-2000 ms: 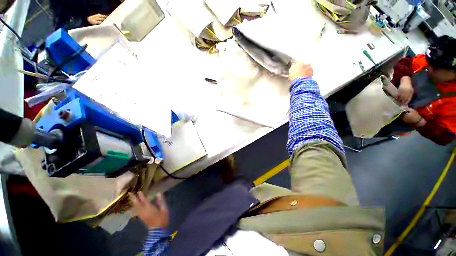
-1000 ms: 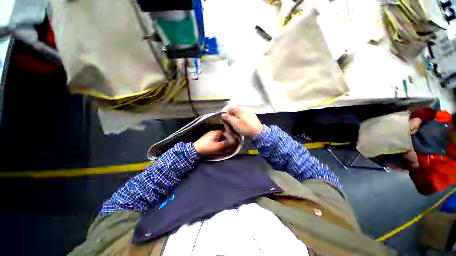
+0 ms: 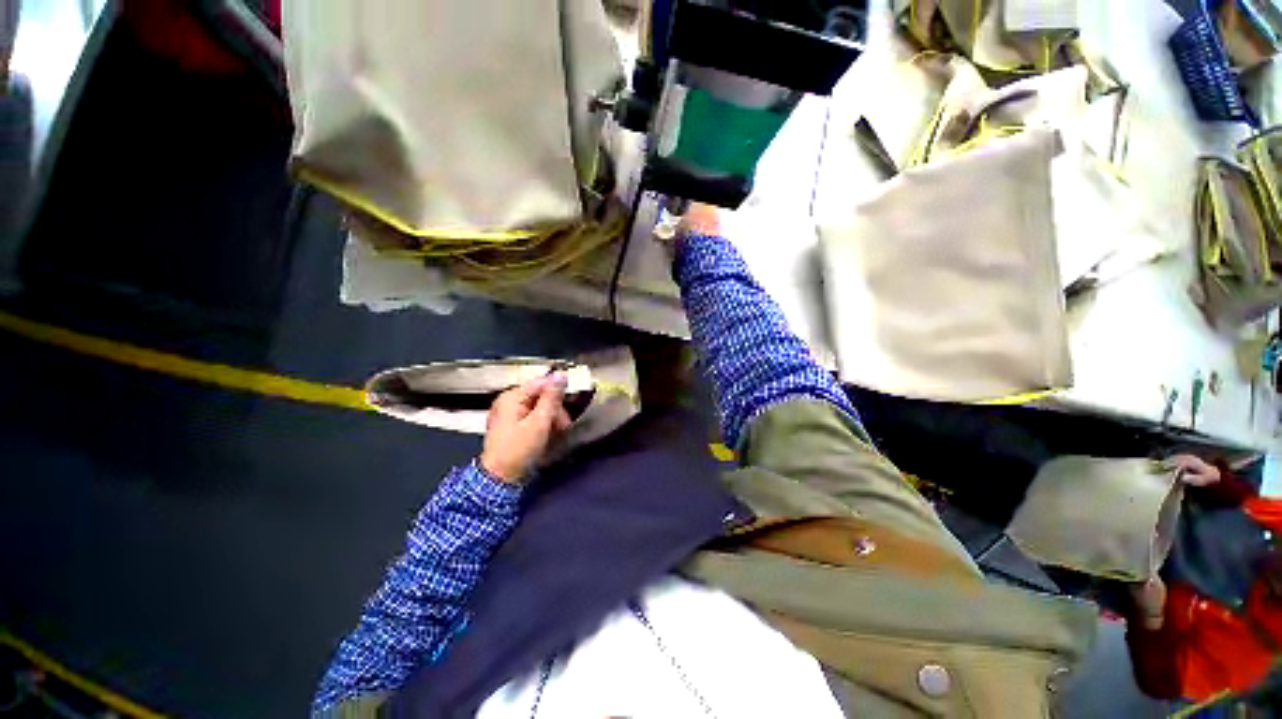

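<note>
My left hand [image 3: 520,426] pinches the rim of an open beige bag [image 3: 612,400] in front of my apron. The bag's mouth faces up and its inside is dark. A small pale piece [image 3: 578,378] shows at the left fingertips. My right hand [image 3: 697,221] reaches to the table edge just below the press [image 3: 724,129], which has a black head and a green panel. The right fingers are small and partly hidden, and I cannot tell whether they hold anything.
A stack of beige bags [image 3: 436,127] with yellow edges lies left of the press. A loose bag [image 3: 949,274] and a heap lie to its right. A blue basket [image 3: 1212,70] stands far right. A person in orange [image 3: 1209,639] handles a bag at lower right.
My right hand has left the bag and moved up to the press. My left hand still holds the bag, now slightly further left. The view has shifted, showing more of the bag stack.
</note>
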